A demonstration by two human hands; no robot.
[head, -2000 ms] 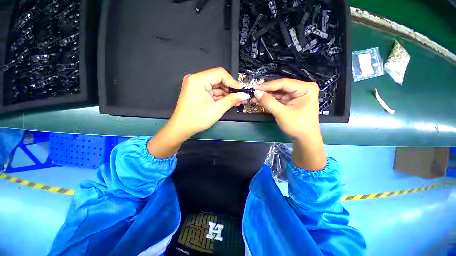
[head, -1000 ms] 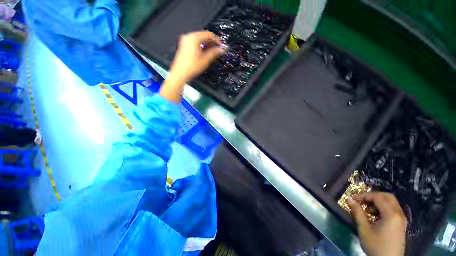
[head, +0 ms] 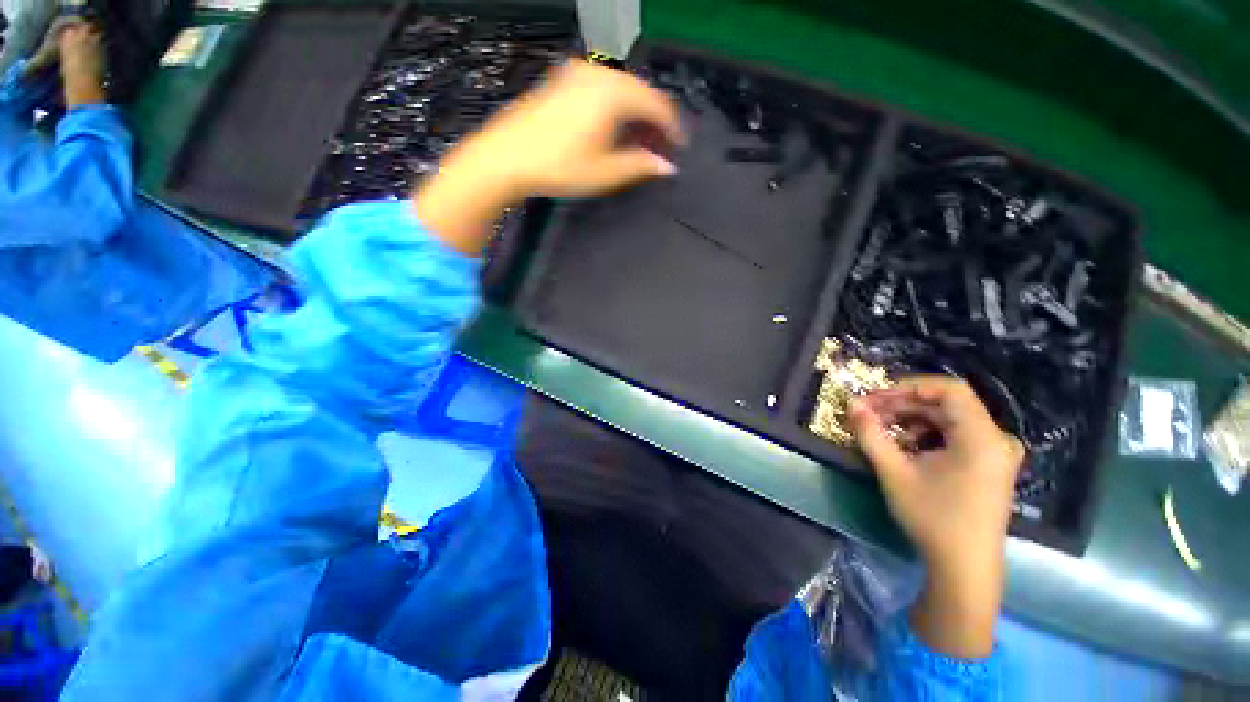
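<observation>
The divided black tray (head: 685, 295) lies on the bench. Its right compartment holds a heap of narrow black plastic parts (head: 994, 309). Small gold-coloured metal pieces (head: 839, 388) are piled at that compartment's near-left corner. My right hand (head: 946, 460) is over this pile, thumb and finger close together at its edge; whether they pinch a piece is not clear. My left hand (head: 590, 135) is blurred, raised over the left compartment's left side, fingers curled; I cannot see anything in it. A few black parts (head: 751, 148) lie at that compartment's far edge, with tiny bright pieces (head: 779, 318) nearer.
A second black tray (head: 261, 117) with shiny dark parts (head: 439, 96) is on the left. Another person's blue sleeve (head: 69, 178) and hands show at far left. A clear bag (head: 1158, 418), a packet of small parts (head: 1234, 436) and a pale strip (head: 1180, 532) lie at right.
Two seconds ago both hands met around a black part; now they are apart. Since one second ago, my left hand has left the second tray for the divided tray, and the view has swung right.
</observation>
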